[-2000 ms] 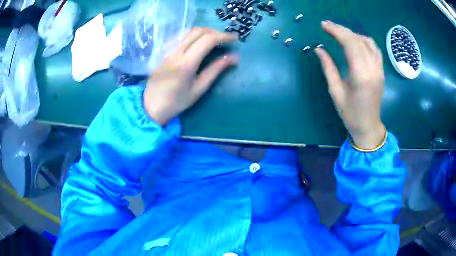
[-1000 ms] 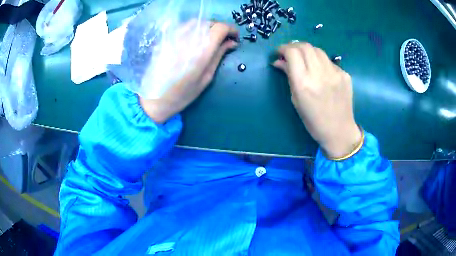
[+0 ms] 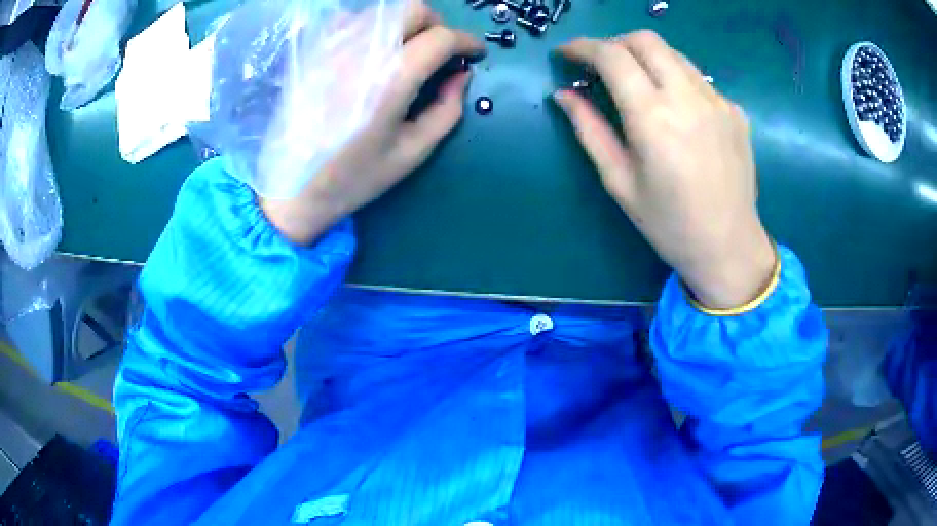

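Observation:
Small dark screws with shiny heads [image 3: 533,15] lie in a pile at the top centre, partly cut off by the frame edge. One screw [image 3: 484,105] stands apart between my hands. My left hand [image 3: 385,128] is left of it, thumb and index close together near a small dark piece; whether they grip it is unclear. My right hand [image 3: 688,154] has thumb and index apart, with a small screw [image 3: 581,84] between them, seemingly on the bench. A clear plastic bag [image 3: 298,82] lies over the back of my left hand.
A white oval dish [image 3: 888,149] of small round metal parts is at right. White paper [image 3: 154,92] lies left of the bag. Wrapped plastic bundles [image 3: 29,175] are at far left, one by a red stick. Another screw [image 3: 659,8] is at the top. The bench edge [image 3: 493,297] runs in front of me.
Since one second ago the view has shifted, so the pile sits higher in the frame. My right thumb and index have opened apart, showing a screw between them. My left hand stays beside the bag.

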